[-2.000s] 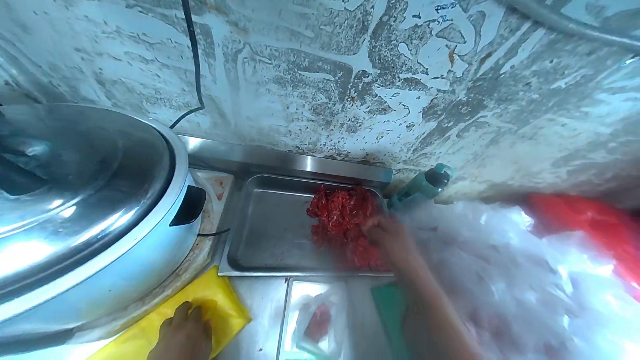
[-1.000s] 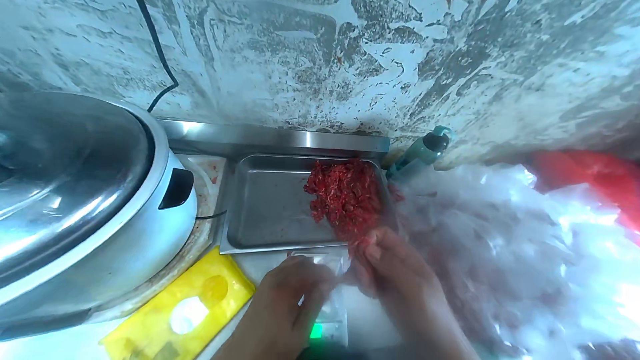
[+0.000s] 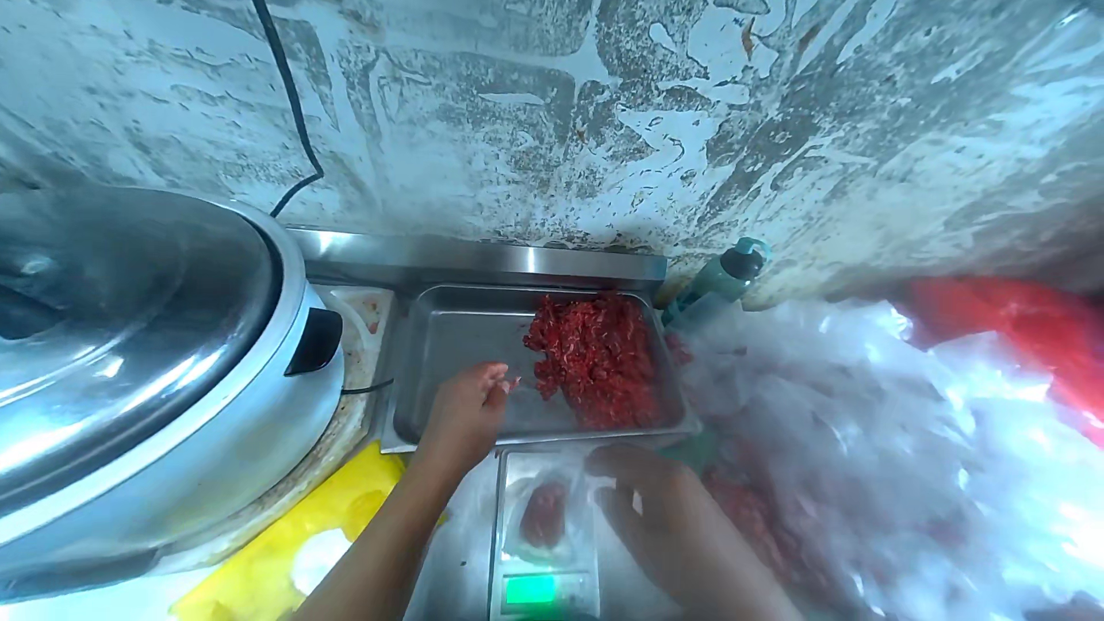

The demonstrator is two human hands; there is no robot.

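My left hand (image 3: 473,414) is over the left part of a steel tray (image 3: 470,332), with a small whitish-red scrap at its fingertips. Shredded red raw meat (image 3: 595,358) fills the tray's right side. Below the tray stands a digital scale (image 3: 552,582) with a green lit display. On it lies a clear plastic bag (image 3: 520,517) with a lump of red meat (image 3: 544,515) inside. Blurred, my right hand (image 3: 642,496) is at the right edge of the scale; its grip on the bag cannot be told.
A large round cooker with a metal lid (image 3: 172,285) stands at left, above a yellow plastic packet (image 3: 336,517). A green bottle (image 3: 724,276) leans near the stained wall. Many clear plastic bags (image 3: 871,431) are heaped at right, with a red bag (image 3: 1009,328) behind.
My left hand has moved up from the scale area to over the tray, away from my right hand. The bag of meat, between my hands a second ago, now lies on the scale.
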